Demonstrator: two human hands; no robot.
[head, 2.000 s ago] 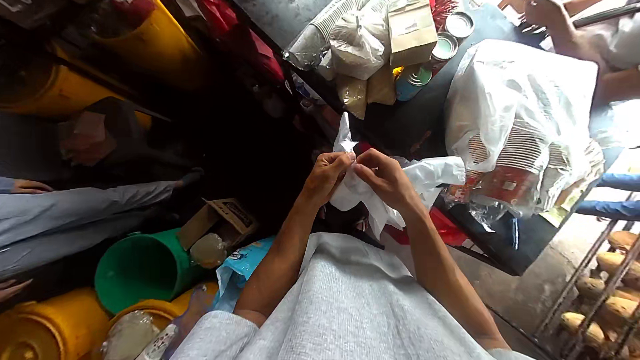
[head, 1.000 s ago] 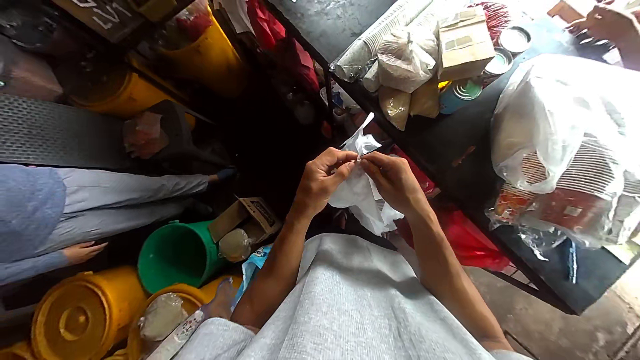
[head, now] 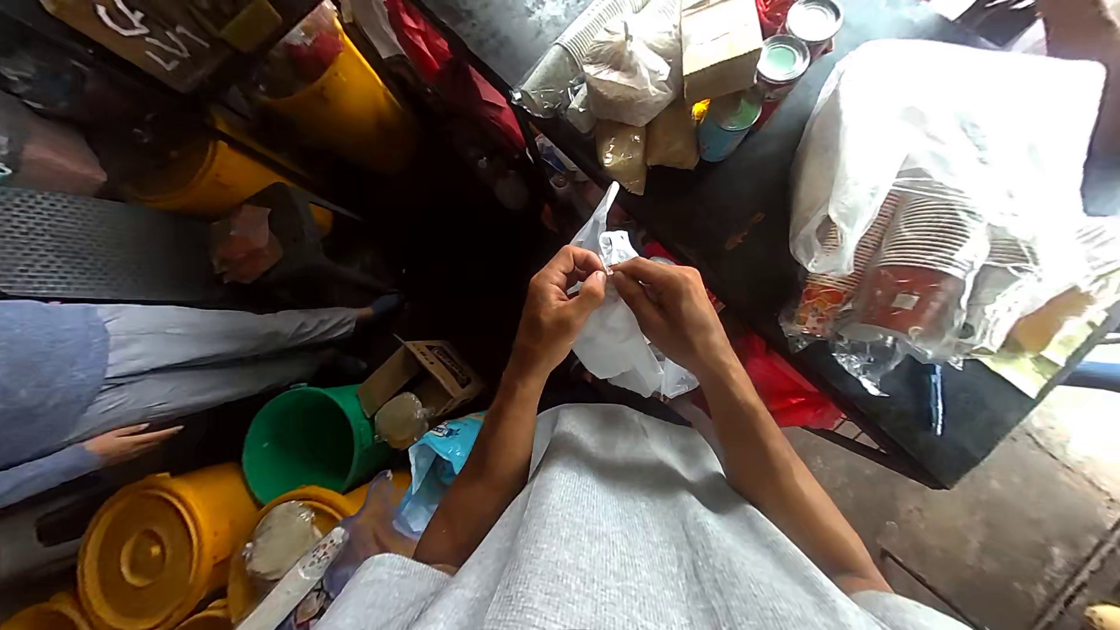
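Observation:
A white plastic bag (head: pixel 612 346) hangs in front of my chest, its gathered top between my two hands. The fingertips of my left hand (head: pixel 560 302) pinch it from the left, thumb against forefinger. My right hand (head: pixel 669 306) grips the same spot from the right, and the fingertips of both hands nearly touch. A pointed corner of the bag sticks up above my fingers. The exact fold or knot under my fingertips is too small to make out.
A dark table (head: pixel 726 210) at the right bears stacked paper cups (head: pixel 927 236) in plastic, opened cans (head: pixel 783 59), a cardboard box (head: pixel 719 44) and a tied bag (head: pixel 632 74). At left are a green bucket (head: pixel 306 437), yellow lidded buckets (head: pixel 144 560) and a person in grey trousers (head: pixel 201 350).
The white bag hangs lower and narrower than two seconds ago, when part of it spread out to the right. My hands stay together on it.

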